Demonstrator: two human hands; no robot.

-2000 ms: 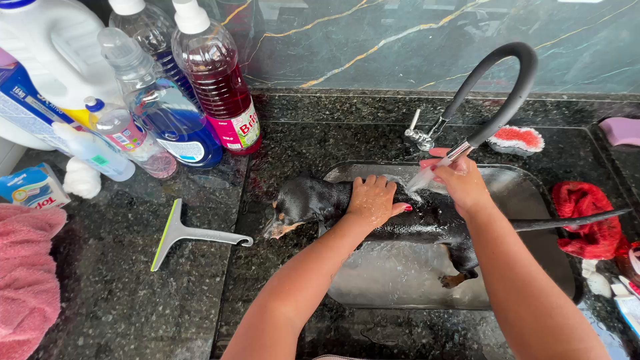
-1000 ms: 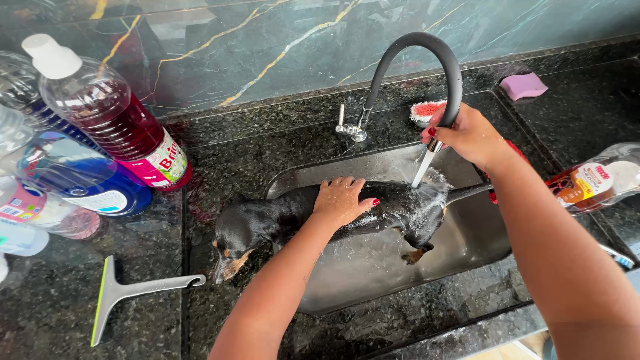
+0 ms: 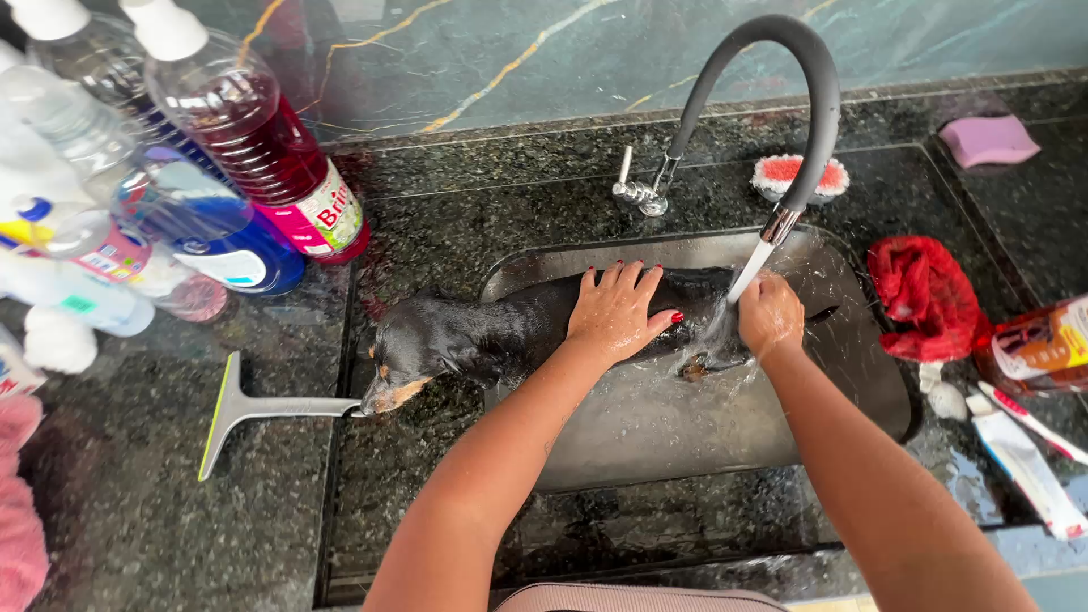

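A wet black-and-tan puppy (image 3: 527, 327) stands in a stainless steel sink (image 3: 680, 433), its head over the granite counter at the left. My left hand (image 3: 619, 313) lies spread on the puppy's back, fingers apart, gripping nothing. At the puppy's rear, around the base of its tail, my right hand (image 3: 771, 314) is closed; part of the tail shows beyond it. A flexible grey faucet (image 3: 824, 93) arches above, and water from its metal tip runs down beside my right hand onto the hindquarters.
Several bottles, one with red liquid (image 3: 255, 136), stand at the left by a squeegee (image 3: 246, 410) and a pink towel (image 3: 17, 510). Right of the sink are a red cloth (image 3: 926, 297), an amber bottle (image 3: 1041, 347), a toothbrush (image 3: 1033, 421) and a tube (image 3: 1024, 463). Behind lie a scrubbing sponge (image 3: 799, 177) and a purple sponge (image 3: 988, 141).
My right hand has let go of the faucet's spout and moved down to the puppy's rear. My left hand stays on its back. The view has shifted.
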